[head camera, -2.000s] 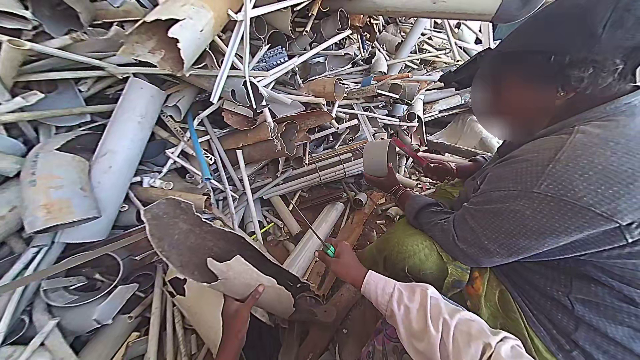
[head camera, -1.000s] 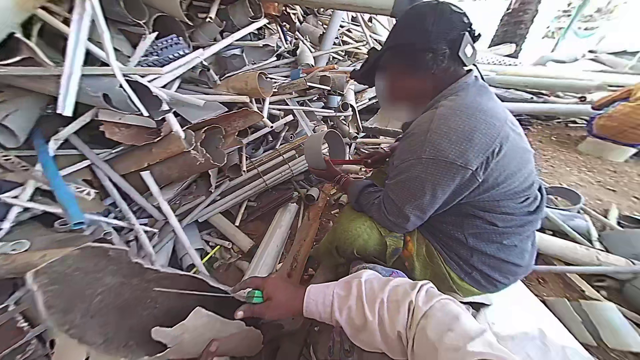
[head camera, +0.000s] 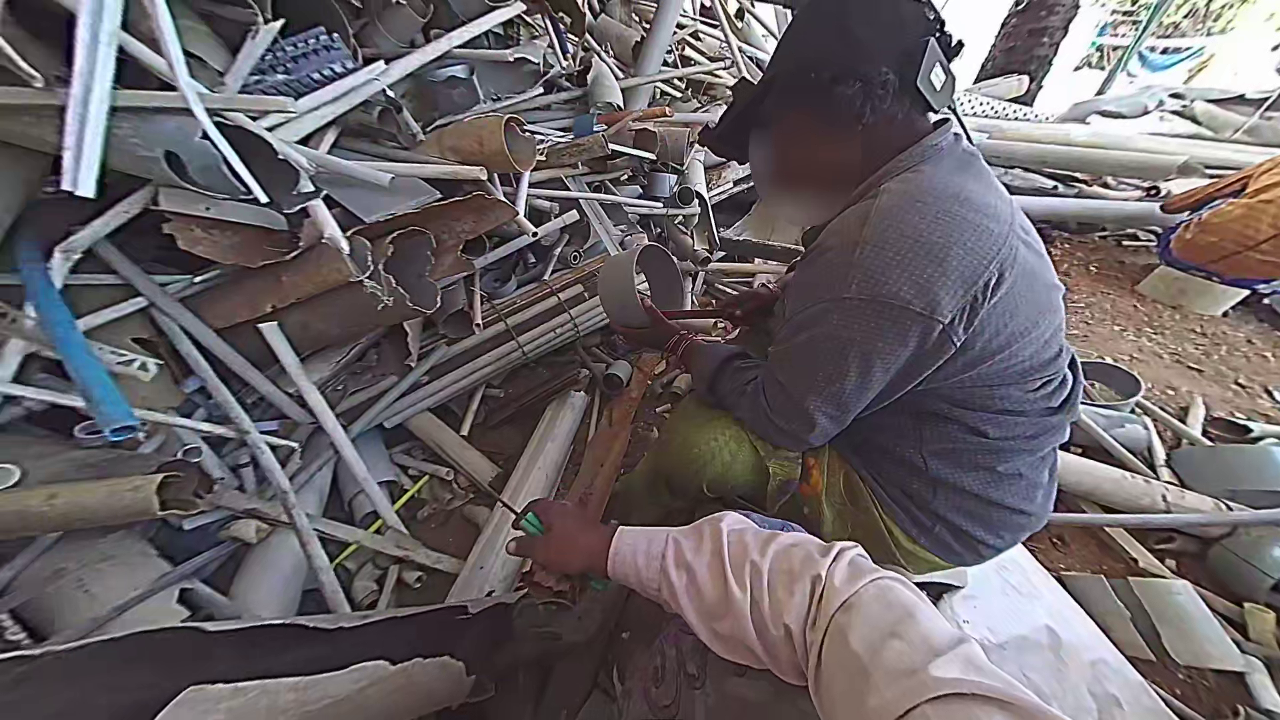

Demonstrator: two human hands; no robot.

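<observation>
My right hand (head camera: 565,540), at lower centre, is closed on the green handle of a thin-shafted hand tool (head camera: 530,522) that looks like a screwdriver. Its shaft points up and left over a pale split length of pipe (head camera: 530,490). My left hand is out of view. Along the bottom left edge lies a large broken piece of pipe (head camera: 330,690), dark inside with a jagged pale rim. To the right a seated co-worker (head camera: 890,330) in a grey top holds a short grey pipe ring (head camera: 642,285) and a red-handled tool.
A heap of scrap plastic pipes (head camera: 380,280) fills the left and centre, with a tied bundle of thin pipes (head camera: 500,350) and a bent blue pipe (head camera: 75,340). Behind the co-worker long pipes (head camera: 1100,155) lie on bare soil. A pale sheet (head camera: 1040,640) lies at lower right.
The view has swung right since the first frame. My left hand, on the broken pipe piece at first, has left the view. My right hand has moved off from over that piece since a second ago.
</observation>
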